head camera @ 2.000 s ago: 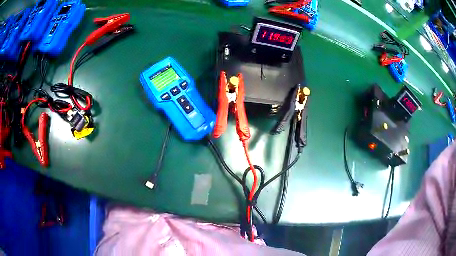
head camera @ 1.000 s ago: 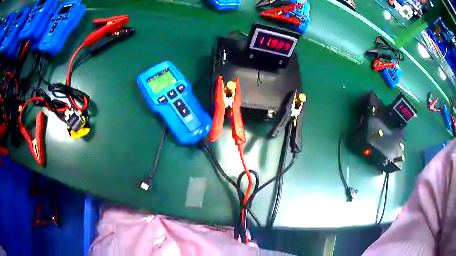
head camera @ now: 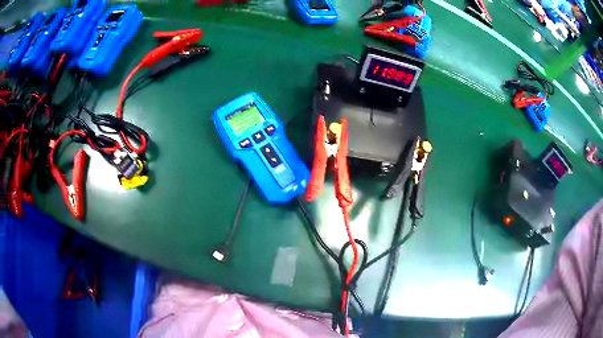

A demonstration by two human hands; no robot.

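Note:
A blue battery tester (head camera: 266, 150) lies tilted on the green bench with its screen lit green. A black test box (head camera: 370, 115) stands to its right, its voltage display (head camera: 390, 74) glowing red. The red clamp (head camera: 332, 158) grips the box's left brass post and the black clamp (head camera: 413, 170) grips the right one. Their cables (head camera: 346, 264) loop together and run over the bench's front edge. A thin data cable (head camera: 231, 228) with a small plug lies beside the tester. Neither of my hands shows.
Several blue testers (head camera: 111, 39) and tangled leads lie at the left, with a D-shaped connector with yellow base (head camera: 134, 179). A second test box (head camera: 525, 198) stands right. More testers lie along the back. A blue bin (head camera: 40, 264) is below left. Pink sleeve cloth (head camera: 568, 284) shows lower right.
The whole view has shifted, so the bench things appear further right and slightly lower. The tester and both clamps keep their places on the bench.

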